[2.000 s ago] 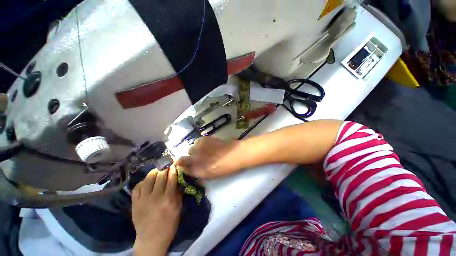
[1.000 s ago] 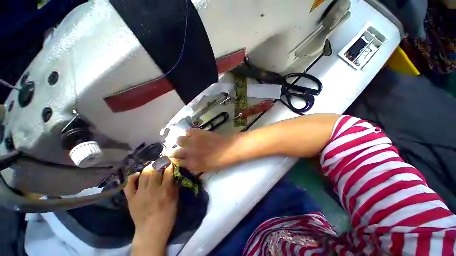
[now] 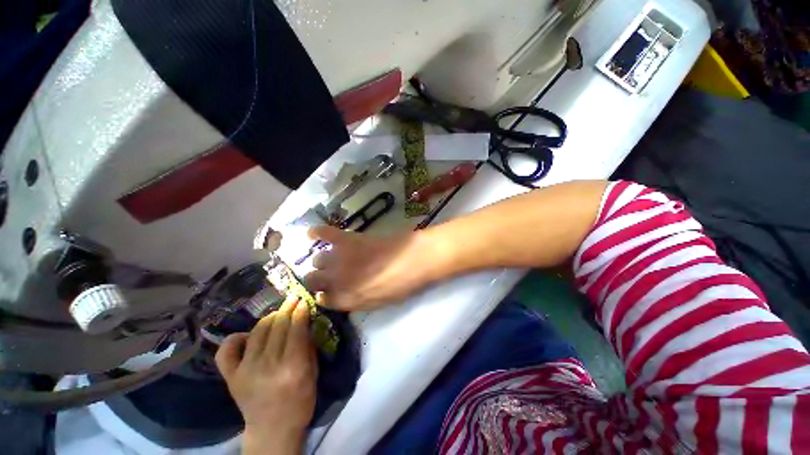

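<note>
A dark grey garment panel (image 3: 178, 409) with a pale part (image 3: 80, 431) lies at the machine's needle area, lower left. A narrow yellow-patterned tape (image 3: 321, 329) runs from the needle area between my hands. My left hand (image 3: 271, 364) lies on the dark cloth with its fingertips on the tape. My right hand (image 3: 364, 267) is just right of the needle area, fingers bent, with fingertips close to the tape's upper part. Whether it pinches the tape is hidden. The needle tip is too small to make out.
The white machine head (image 3: 115, 115) with its black band (image 3: 240, 89) fills the upper left. A tension dial (image 3: 99, 308) is at left. Black shears (image 3: 528, 142), snips (image 3: 369, 213), a red-handled tool (image 3: 448, 182) and a patterned strip (image 3: 415, 169) lie beyond my right forearm.
The machine and tools appear shifted left and slightly up in view. More of the tape shows between my hands. My left hand's fingers now lie on the tape.
</note>
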